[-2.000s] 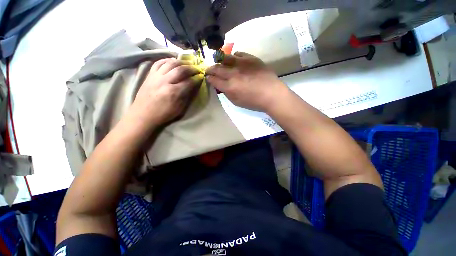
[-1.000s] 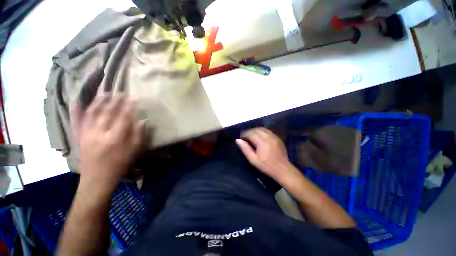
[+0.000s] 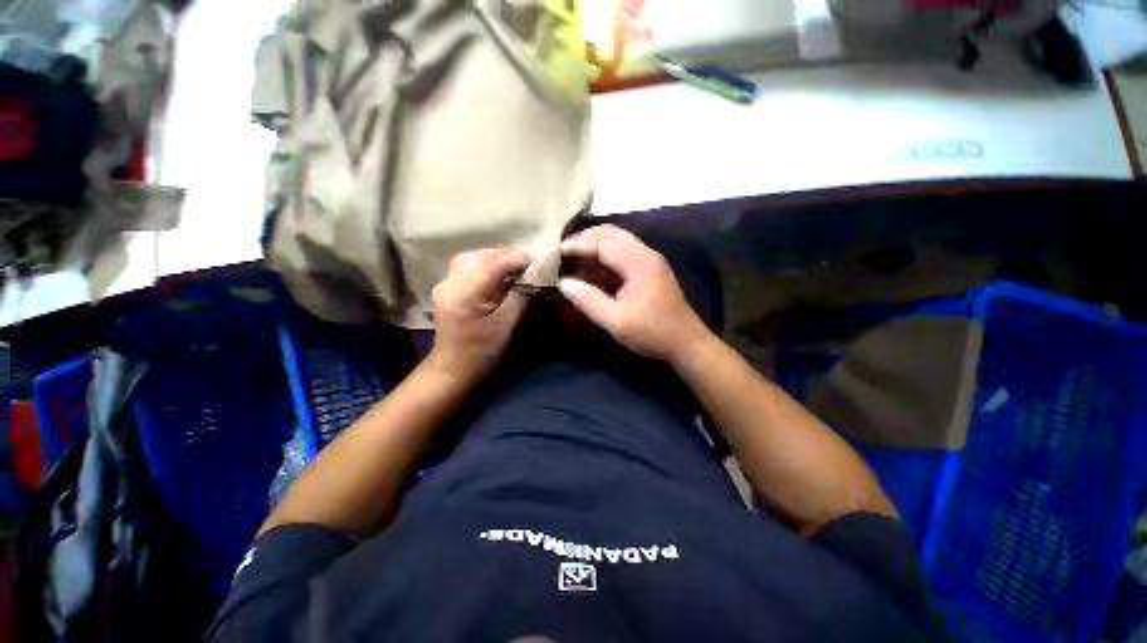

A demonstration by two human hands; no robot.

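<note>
The khaki garment piece (image 3: pixel 484 163) lies creased on the white table, its upper right part lit yellow. Its near edge hangs over the table's front edge. My left hand (image 3: pixel 478 308) and my right hand (image 3: pixel 629 291) pinch a corner of this cloth between their fingertips, close together in front of my body. The thread snips (image 3: pixel 707 82) lie on the table right of the garment. Red-orange tape marks (image 3: pixel 616 44) show at the top edge, blurred. The needle and machine head are out of the picture.
The white table (image 3: pixel 855 132) runs across the top. A blue crate (image 3: pixel 1044 465) stands below at right, with a tan fabric panel (image 3: pixel 908 377) at its left. Another blue crate (image 3: pixel 208 440) is at lower left, with grey cloth (image 3: pixel 94 471) over it. Dark bundled garments (image 3: pixel 44 132) lie far left.
Both hands have left the needle area and come together at the garment's near edge, gripping its corner. The view has shifted, and the machine head has gone out of the picture.
</note>
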